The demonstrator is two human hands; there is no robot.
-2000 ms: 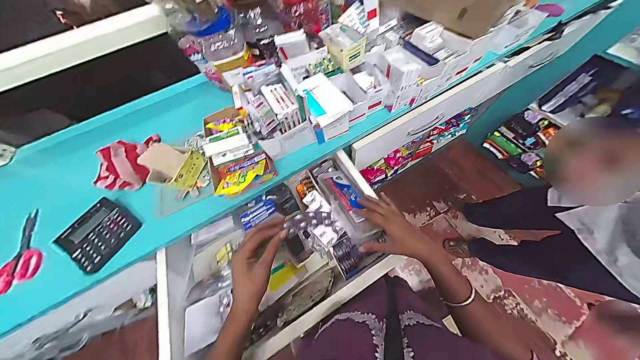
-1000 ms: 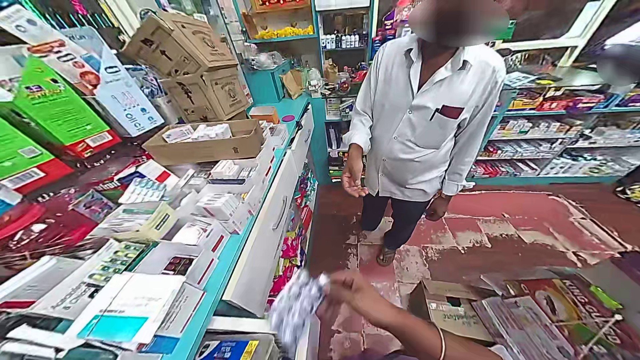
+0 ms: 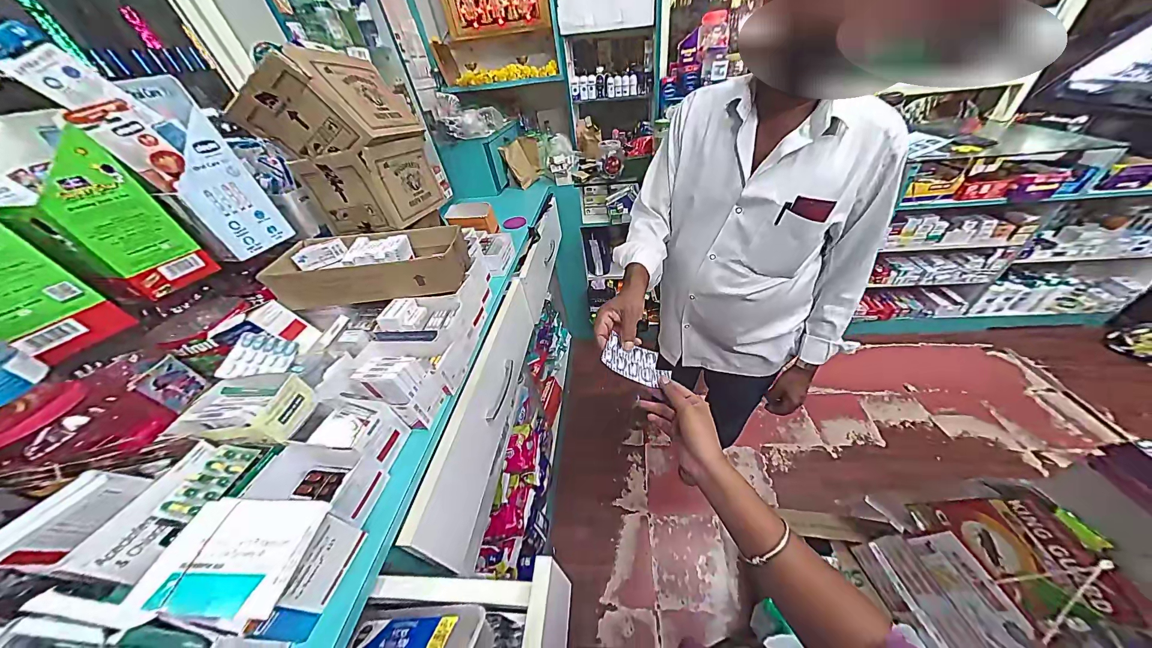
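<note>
A blister strip of tablets, its printed foil side showing, is held between my right hand and the hand of another person. My fingertips pinch its lower right end, and that person's fingers grip its upper left end. A bangle circles my right wrist. The person stands facing me in a white shirt with a pen and a dark red item in its pocket. My left hand is out of view.
Medicine boxes crowd the teal counter on the left, with a cardboard tray and stacked cartons behind. An open drawer juts out below. More packages lie at the lower right. Stocked shelves line the back.
The view has swung up from the drawer and counter to the person. My right hand has carried the strip forward, and the person's hand now has hold of its other end.
</note>
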